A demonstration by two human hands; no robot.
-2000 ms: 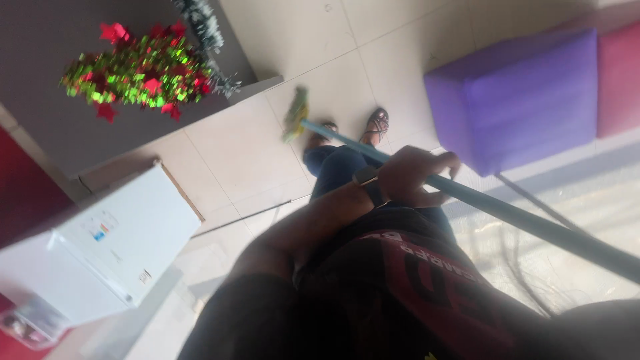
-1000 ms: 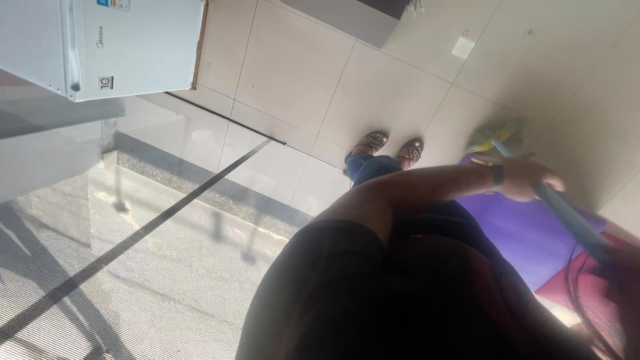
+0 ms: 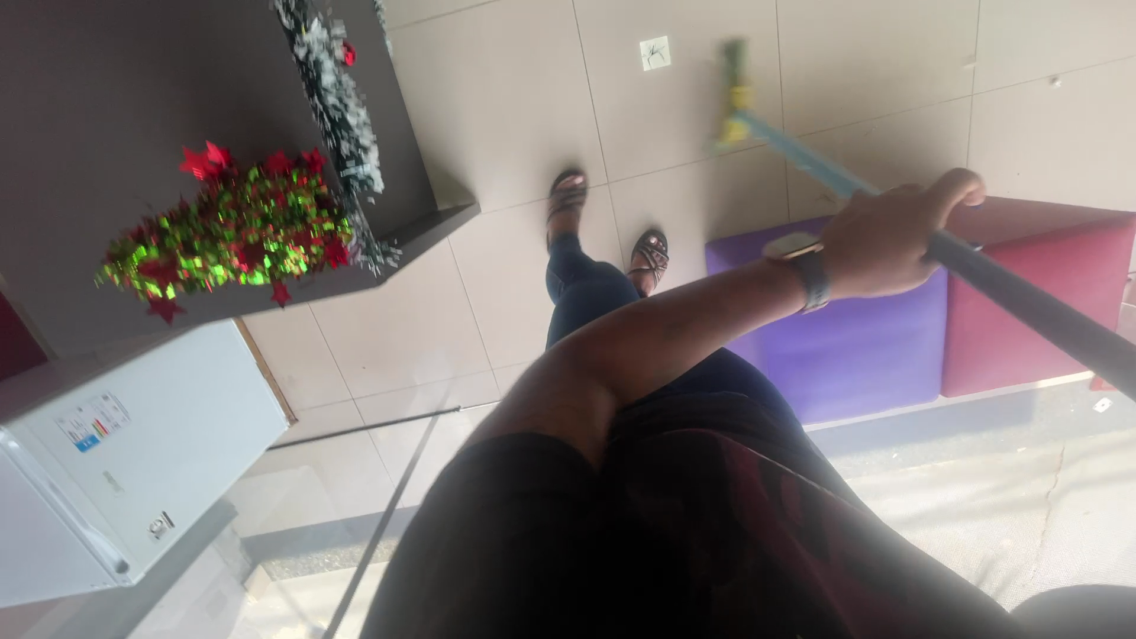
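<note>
My left hand (image 3: 887,240), with a watch on its wrist, is closed around the long blue-grey handle (image 3: 1038,306) of a broom. The handle slants from the right edge up to the blurred green and yellow broom head (image 3: 735,102), which is over the floor tiles ahead and to the right of my feet. Whether the bristles touch the floor cannot be told. A small white square with dark marks (image 3: 655,53) lies on the tiles left of the broom head. My right hand is not in view.
Purple (image 3: 852,346) and red (image 3: 1038,302) padded seats stand at the right, below my hand. On the left are a dark counter (image 3: 133,80) with a red and green tinsel tree (image 3: 240,235) and a garland (image 3: 342,115), and a white refrigerator (image 3: 151,444). Glass panels appear near the bottom.
My feet, side by side before, are now apart, one further forward. The broom head, beside the purple seat one second ago, is now out over the tiles. The view has swung noticeably.
</note>
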